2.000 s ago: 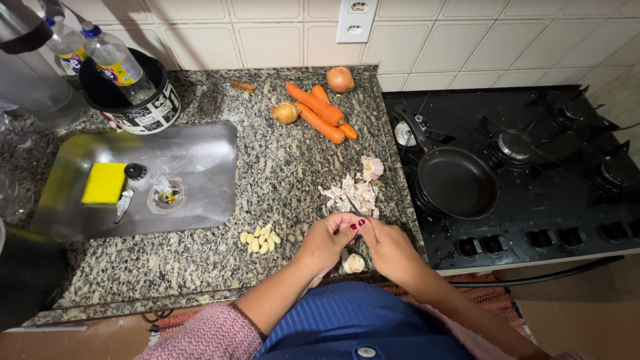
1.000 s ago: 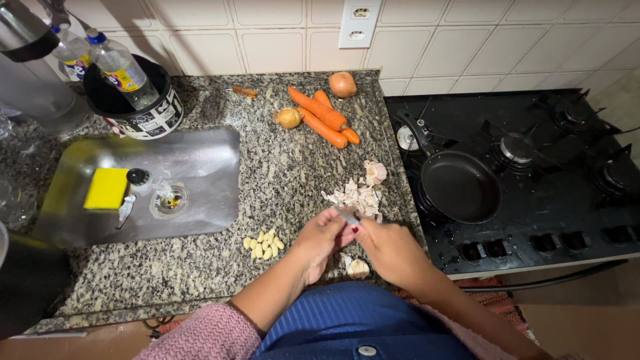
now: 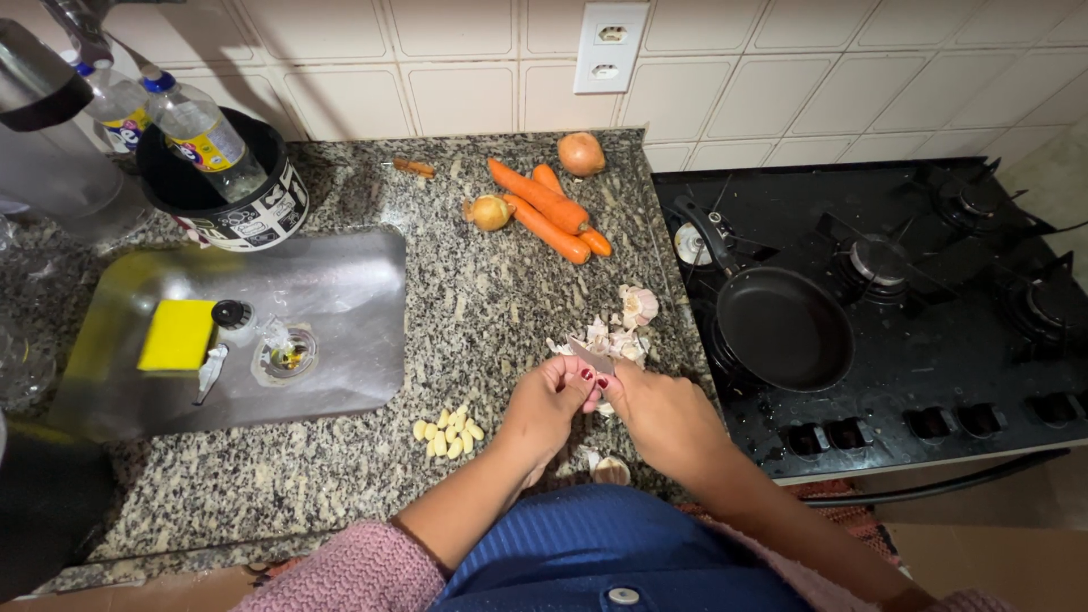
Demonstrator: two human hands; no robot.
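My right hand [image 3: 667, 412] grips a small knife [image 3: 592, 357], its blade pointing up and left between my hands. Fingertips of my left hand [image 3: 548, 404] meet the thumb of my right and pinch something small, probably a garlic clove, mostly hidden by the fingers. Just beyond them lies a heap of garlic skins [image 3: 616, 342], with a garlic bulb [image 3: 638, 306] at its far side. Peeled garlic cloves [image 3: 449, 432] form a group left of my left hand. Part of another garlic bulb [image 3: 610, 471] rests near the counter's front edge, below my hands.
Carrots [image 3: 552, 208] and two onions [image 3: 581, 154] lie toward the back of the granite counter [image 3: 340, 476]. At left, a steel sink [image 3: 357, 323] holds a yellow sponge [image 3: 177, 336]; a black tub [image 3: 263, 204] with a bottle stands behind. A frying pan [image 3: 784, 330] sits on the stove at right.
My hands stay together over the counter, with fingers and knife slightly shifted. The blade shows more plainly now than two seconds ago. The peeled cloves and vegetables have not moved.
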